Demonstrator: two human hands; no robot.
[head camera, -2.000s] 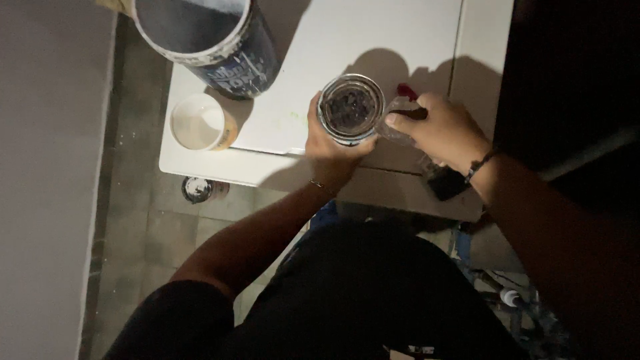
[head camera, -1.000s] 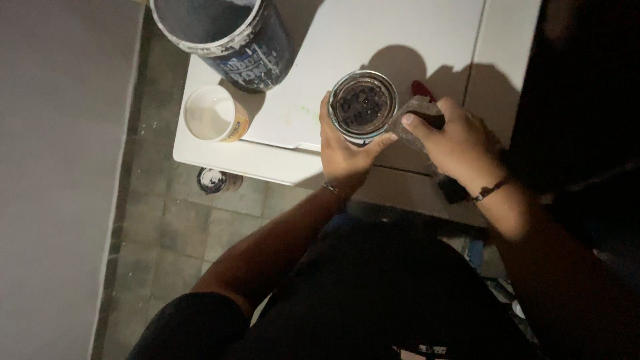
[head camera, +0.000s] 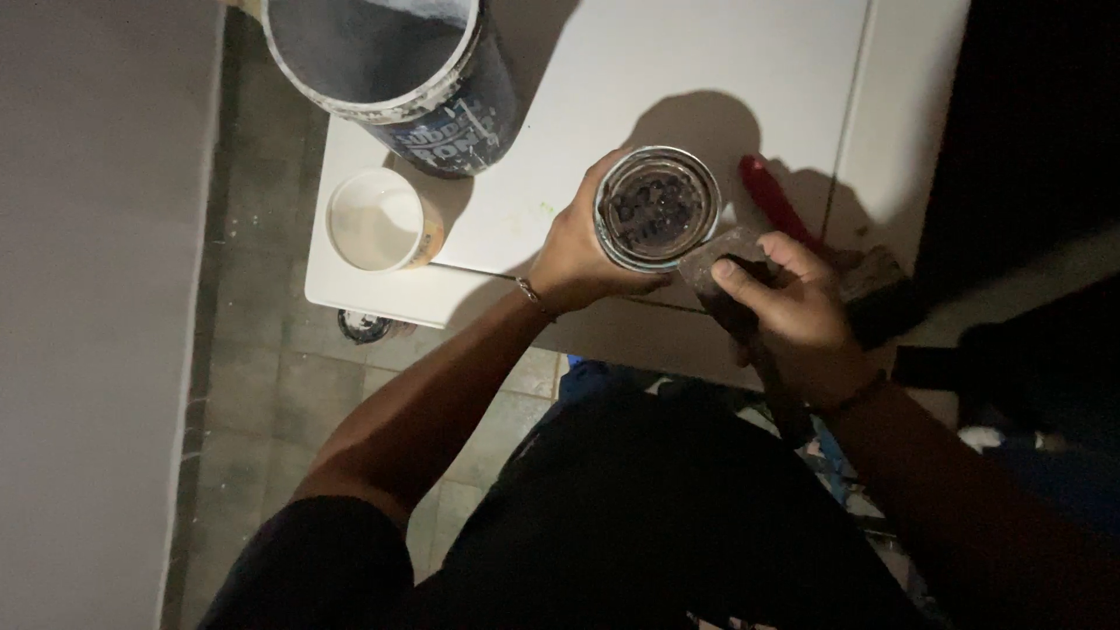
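My left hand (head camera: 582, 249) is wrapped around the side of a round metal can (head camera: 656, 210), which stands near the front edge of the white table. The top of the can looks dark and stained inside a metal rim. Between thumb and fingers, my right hand (head camera: 792, 302) grips a flat putty knife or scraper (head camera: 722, 262), its dull blade at the can's lower right rim. Whether the blade touches the rim cannot be told. Behind that hand lies a red-handled tool (head camera: 774, 197), partly hidden.
A large dark paint bucket (head camera: 455, 131) with a smeared white rim stands at the upper left of the white table (head camera: 604, 79). Beside it is a pale plastic tub (head camera: 376, 219). Another can (head camera: 363, 325) sits below the table's left edge, on the tiled floor. A dark block-like object lies right of my right hand.
The flat tool's blade has turned in my right hand and shows more dark surface. My left hand stays around the can. The view has shifted slightly.
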